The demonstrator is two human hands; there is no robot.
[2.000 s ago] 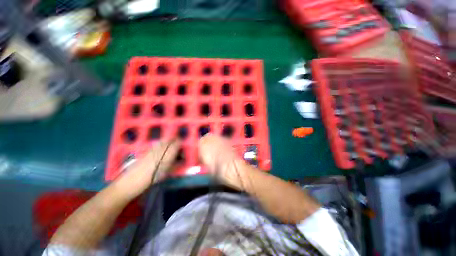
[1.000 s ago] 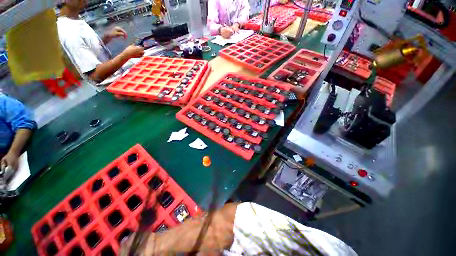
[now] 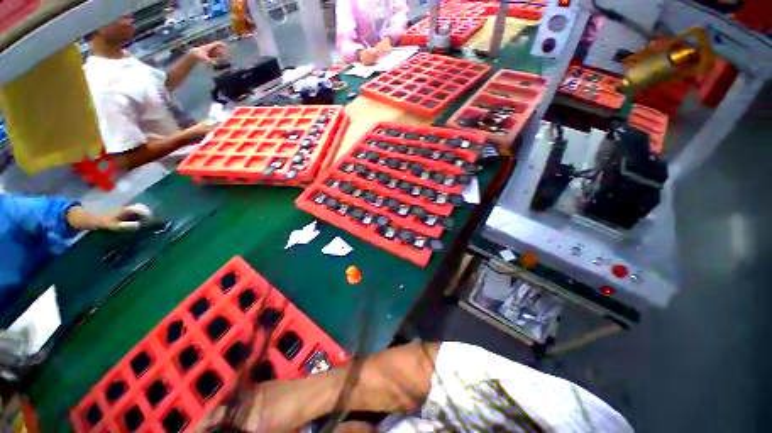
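A red tray [image 3: 252, 292] with a grid of square pockets lies at the lower left, cut off by the bottom edge. Most visible pockets hold a dark rounded square unit [image 3: 208, 383]. The corner pocket near my forearm holds a lighter, metallic-looking piece [image 3: 318, 364]. My right forearm reaches left across the tray's near side, and my right hand [image 3: 222, 418] is blurred, partly behind dark strands and cut off at the bottom edge. Its fingers and anything in them cannot be made out. My left hand is out of view.
A tray of round grey-black parts [image 3: 412, 252] lies beyond, with stacked trays [image 3: 196, 176] left of it. White scraps [image 3: 337, 247] and an orange cap [image 3: 353, 274] lie on the green mat. A grey machine [image 3: 542, 239] stands right. Several people work opposite.
The view first swung right from the near tray, then shifted slightly. Across the bench, the blue-sleeved arm has reached towards the dark items on the mat.
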